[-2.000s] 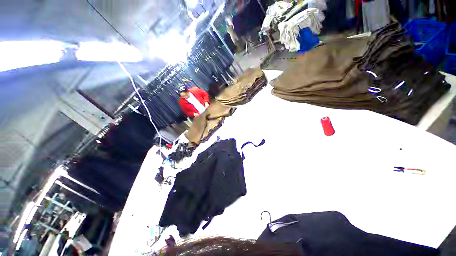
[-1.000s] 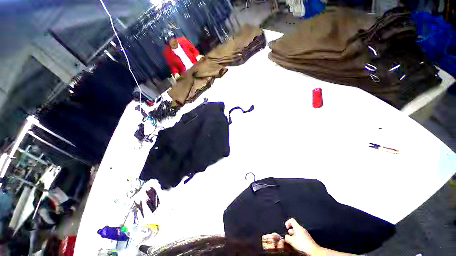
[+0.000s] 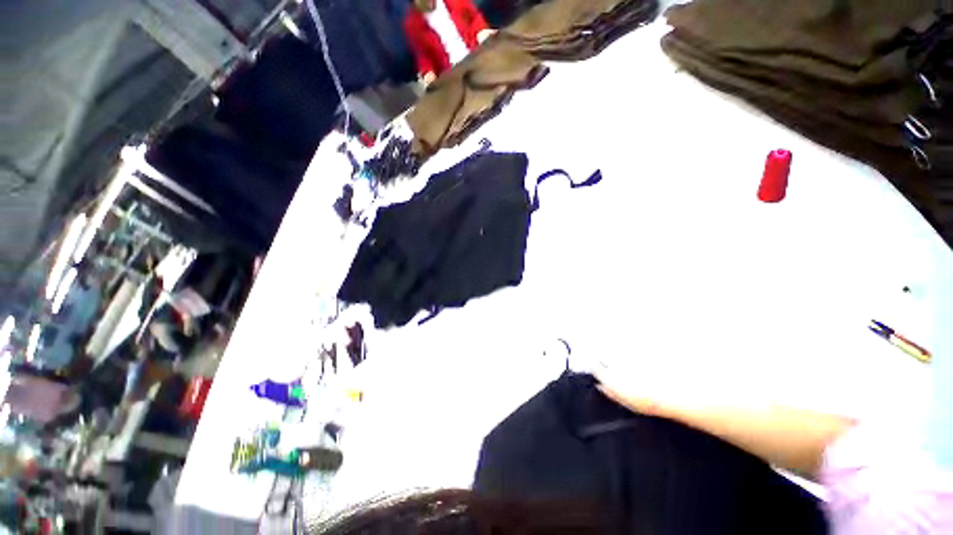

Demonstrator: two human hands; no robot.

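A dark garment (image 3: 648, 470) lies on the white table at the bottom centre, with a hanger hook (image 3: 566, 353) standing out at its collar. My right hand (image 3: 627, 398) reaches in from the right, its forearm ending in a pale pink sleeve. Its fingers are at the collar beside the hook. They are blurred, and whether they grip the cloth cannot be told. My left hand is not in view. The lower part of the garment is cut off by the picture's edge.
On the white table (image 3: 648, 272) are a second black garment (image 3: 449, 240), a red thread cone (image 3: 774, 176) and thread snips (image 3: 901, 341). A purple bottle (image 3: 276, 392) lies near spools at left. Brown stacks (image 3: 815, 63) and a person in red (image 3: 444, 37) are at the far side.
The view has shifted. Two hands showed low over the dark garment one second ago; now only my right hand shows, further up at the collar.
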